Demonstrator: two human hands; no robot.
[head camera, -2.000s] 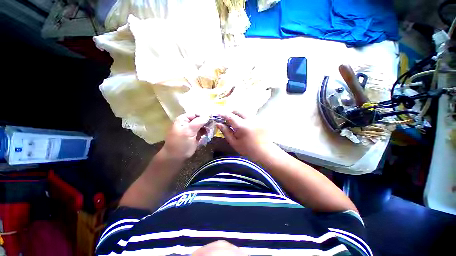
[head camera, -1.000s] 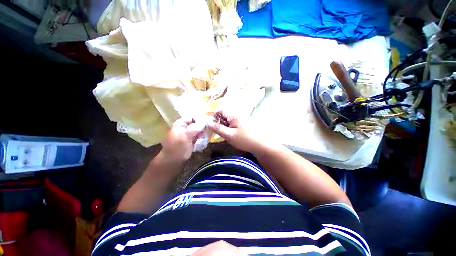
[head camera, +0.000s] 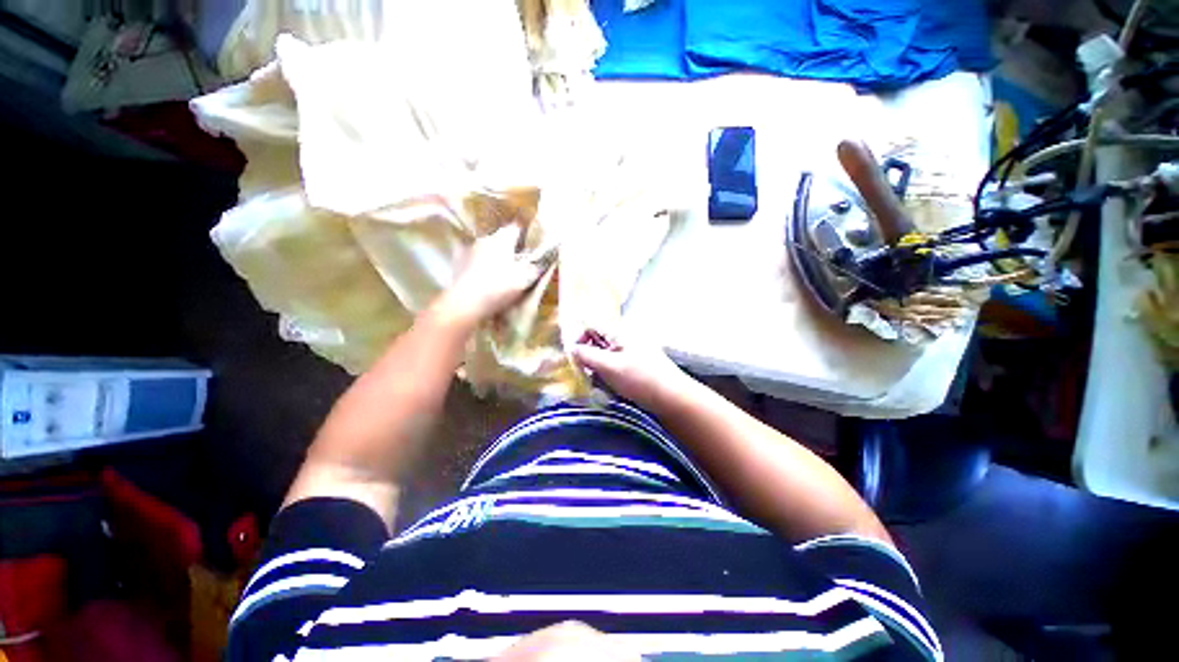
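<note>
A large cream-yellow garment, washed out to white in places, covers the left of the white table and hangs over its left and front edges. My left hand is on the garment's bunched middle folds, its fingers closed on the cloth. My right hand is nearer my belly at the garment's front edge, fingers curled. Something small and dark reddish shows at its fingertips, too small to name. Whether the right hand also pinches cloth is unclear.
A black smartphone lies right of the garment. A steam iron with brown handle and black cables stands at the table's right. Blue cloth lies at the far edge. A blue-and-white box is low at left.
My left hand has moved forward from the front edge onto the middle folds. My right hand has moved slightly back toward my belly, and the hands are now apart. The view has shifted slightly.
</note>
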